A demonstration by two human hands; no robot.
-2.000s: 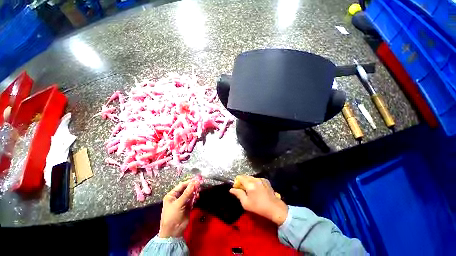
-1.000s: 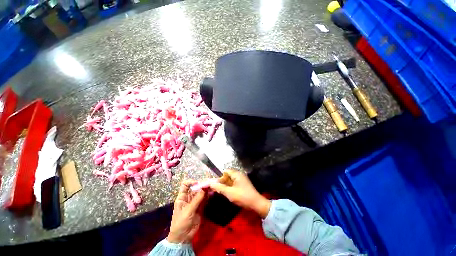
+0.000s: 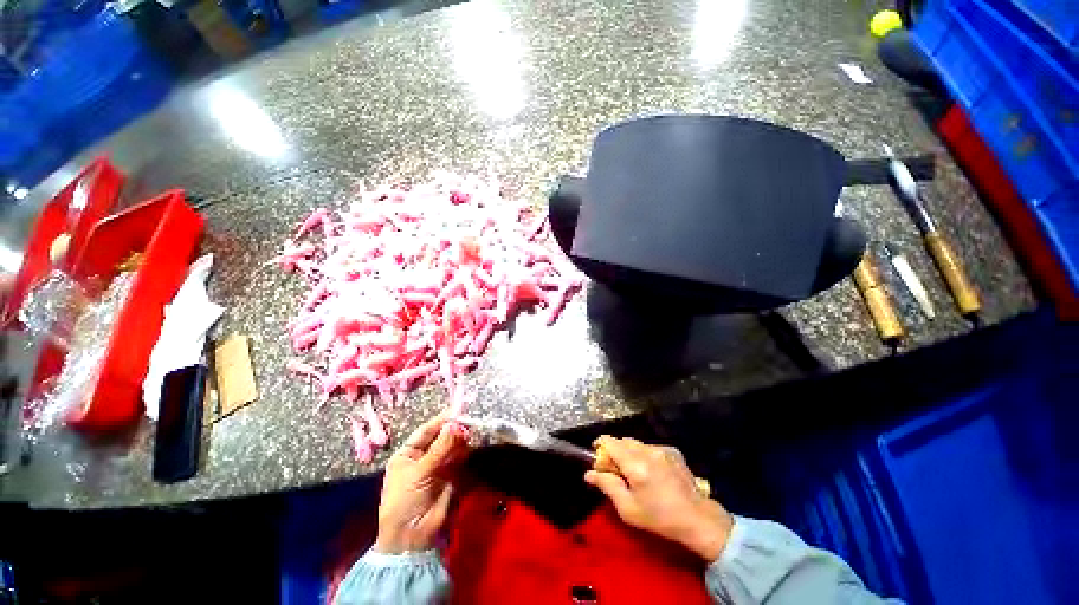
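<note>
My left hand (image 3: 417, 482) holds a small pink moulded piece (image 3: 457, 428) in its fingertips at the bench's front edge. My right hand (image 3: 658, 487) grips the trimming knife by its yellowish wooden handle. The knife's silvery blade (image 3: 521, 435) points left, and its tip is at or very near the pink piece; whether they touch is not clear. The pile of pink pieces (image 3: 426, 284) lies on the bench just beyond my hands, with a few loose ones at its near edge.
A black hooded object (image 3: 710, 213) stands right of the pile. Wooden-handled tools (image 3: 950, 274) lie right of it. Red trays (image 3: 140, 331) with clear bags, a white cloth (image 3: 180, 337), a smartphone (image 3: 180, 423) and cardboard (image 3: 234, 376) are at left. Blue crates (image 3: 1006, 106) are at right.
My right hand has moved away from my left hand to the right, and the blade now lies lower, across toward the left fingertips. The camera view has shifted.
</note>
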